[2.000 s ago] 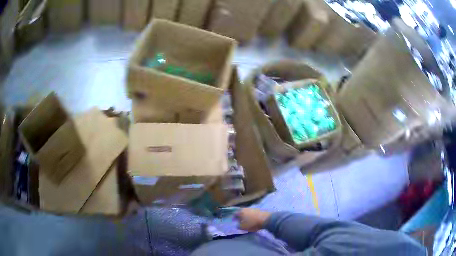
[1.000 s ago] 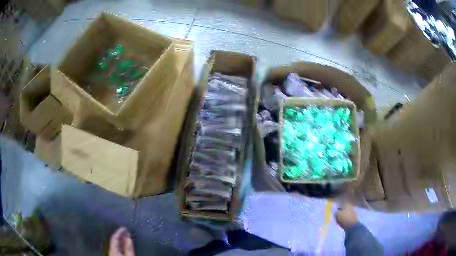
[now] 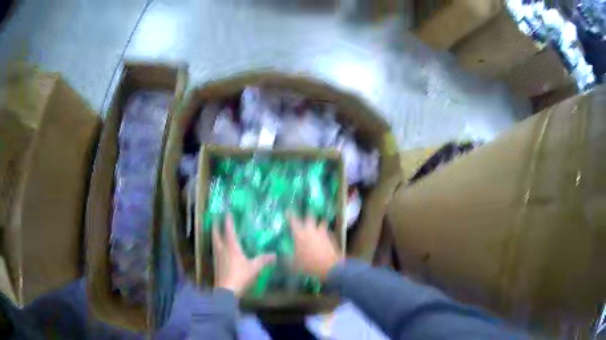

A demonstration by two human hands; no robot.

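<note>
A square brown supply box [image 3: 204, 246] sits on top of a round supply carton [image 3: 392, 192]. It is full of screw and wall-plug packs [image 3: 266, 189], crinkly clear bags with bright green contents. My left hand [image 3: 234, 260] is over the front left part of the packs with fingers spread. My right hand [image 3: 312, 247] is over the front right part, its fingertips at the packs. The picture is blurred; whether the right fingers grip a pack cannot be told.
A long narrow box [image 3: 98, 226] of bagged flat items stands at the left, with a brown carton [image 3: 53, 192] beyond it. Whitish bagged pieces lie in the round carton around the square box. A large brown carton [image 3: 492, 212] stands at the right. More cartons [image 3: 498, 46] are at the upper right.
The view has moved right, so the boxes now sit further left. Both hands have come in over the green packs; before, they were low at the picture's bottom.
</note>
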